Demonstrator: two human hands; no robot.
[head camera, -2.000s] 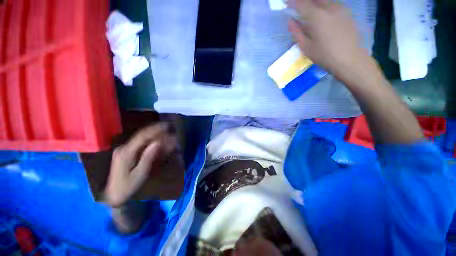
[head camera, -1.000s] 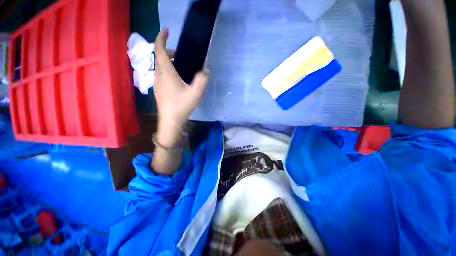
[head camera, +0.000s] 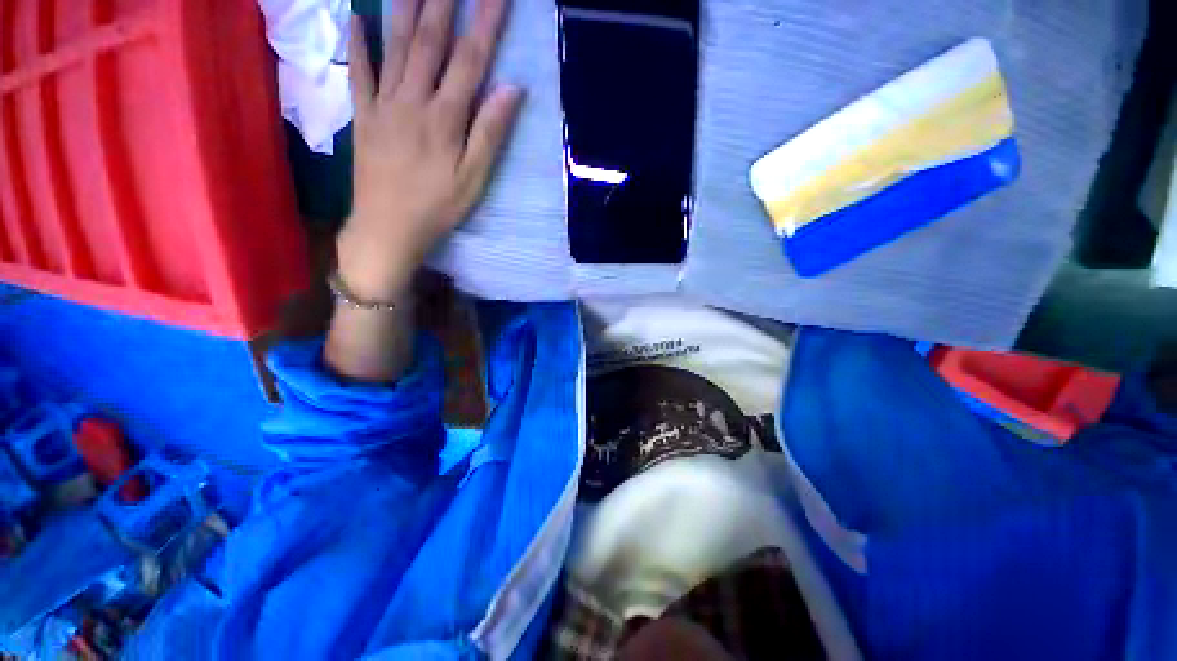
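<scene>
A glossy black phone display (head camera: 630, 142) lies upright on the pale ribbed mat (head camera: 762, 78), with a bright reflection on its face; its far end is cut off by the top edge. My left hand (head camera: 420, 136) lies flat with spread fingers on the mat's left part, left of the display and apart from it, holding nothing. A palm-sized block with white, yellow and blue bands (head camera: 888, 155) lies tilted on the mat, right of the display. My right hand is out of the picture; only the blue sleeve shows.
A red compartment tray (head camera: 142, 168) stands at the left, with crumpled white wipes (head camera: 314, 65) beside it. A white sheet edge shows at the far right (head camera: 1168, 220). A red tray (head camera: 1026, 387) lies below the bench at right. Blue crates (head camera: 155, 497) stand on the floor at lower left.
My left hand has let go of the display, which now lies farther right. My right hand has left the picture. The view has shifted, so the banded block appears farther right.
</scene>
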